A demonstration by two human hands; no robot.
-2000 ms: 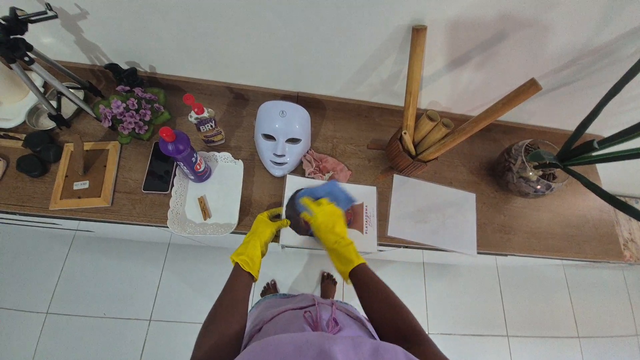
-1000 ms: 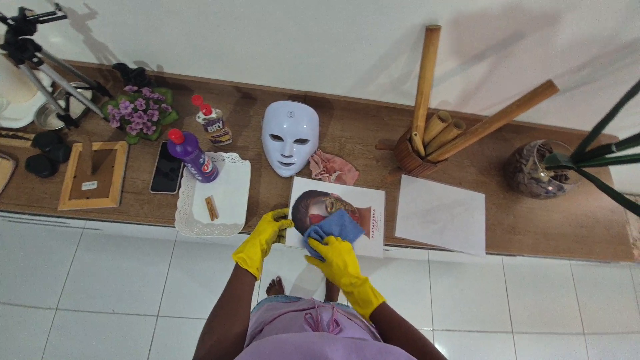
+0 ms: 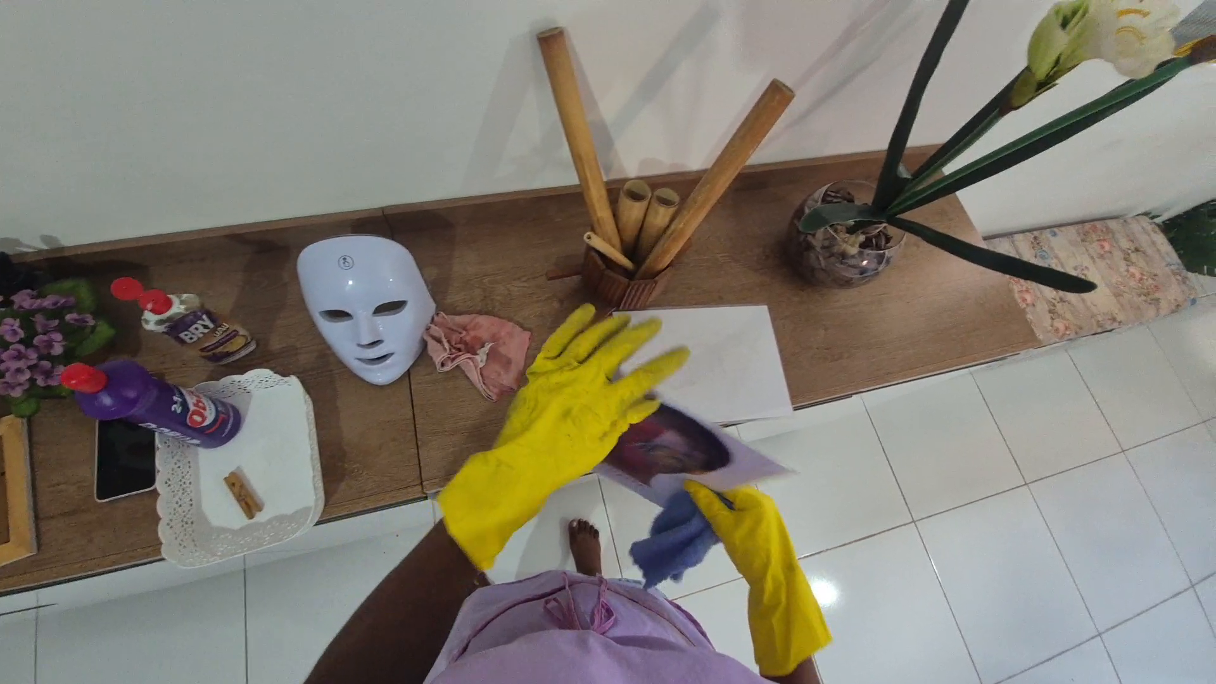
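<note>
My right hand (image 3: 755,560), in a yellow rubber glove, grips a blue cloth (image 3: 674,541) and the near edge of a printed picture (image 3: 670,442), which is tilted at the shelf's front edge. My left hand (image 3: 594,380), gloved in yellow too, is spread with fingers apart over the picture's far side and hides part of it; whether it touches the picture I cannot tell. Beyond the picture a white sheet or panel (image 3: 731,356) lies on the wooden shelf (image 3: 361,456). Left of my left hand are a crumpled pink cloth (image 3: 484,351) and a white face mask (image 3: 366,304).
A white lace-edged tray (image 3: 309,475) holds a wooden clothespin (image 3: 243,494). A purple bottle (image 3: 157,404), a smaller bottle (image 3: 204,328) and a phone (image 3: 123,461) are near it. Behind my left hand stands a holder with bamboo tubes (image 3: 622,275); farther right is a glass vase (image 3: 845,237) with a plant.
The picture lay flat beside the mask; it has moved right and is tilted. My left hand has gone from its left edge to above it. My right hand has moved right with the blue cloth. The view has shifted right.
</note>
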